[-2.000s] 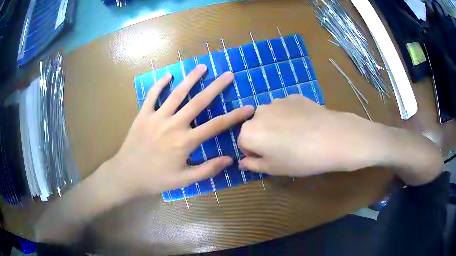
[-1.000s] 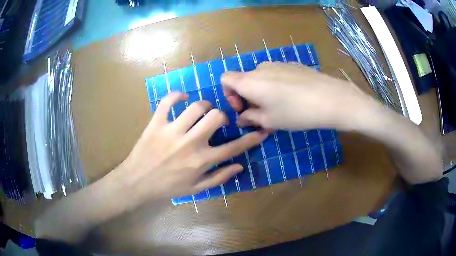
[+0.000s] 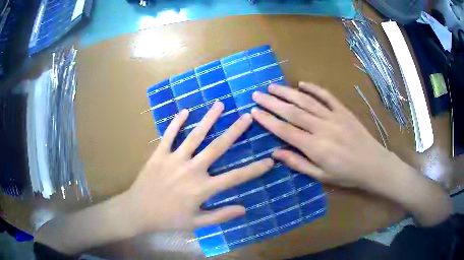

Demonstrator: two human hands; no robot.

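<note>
The bright blue solar cell sheet [image 3: 213,84] lies on the brown tabletop, its long side running from upper left to lower right. Thin silver lines cross its short way, with ribbon ends sticking out at both sides. My left hand [image 3: 178,177] lies flat on its left and middle part, fingers spread. My right hand [image 3: 325,134] lies on its right part, fingers apart, fingertips near the middle. Both hands are bare and hide parts of the cells. Neither hand grips anything.
White strips [image 3: 40,137] and a silver ribbon bundle [image 3: 63,122] lie at left. Another ribbon bundle [image 3: 376,71], loose ribbons [image 3: 372,114] and a long white strip [image 3: 409,86] lie at right. A green mat [image 3: 213,18] runs along the back, with blue panels [image 3: 56,23] at far left.
The sheet has been turned about a quarter turn, so its silver lines now run sideways. My right hand has opened from its curled shape and lies flat. My left fingers have spread out.
</note>
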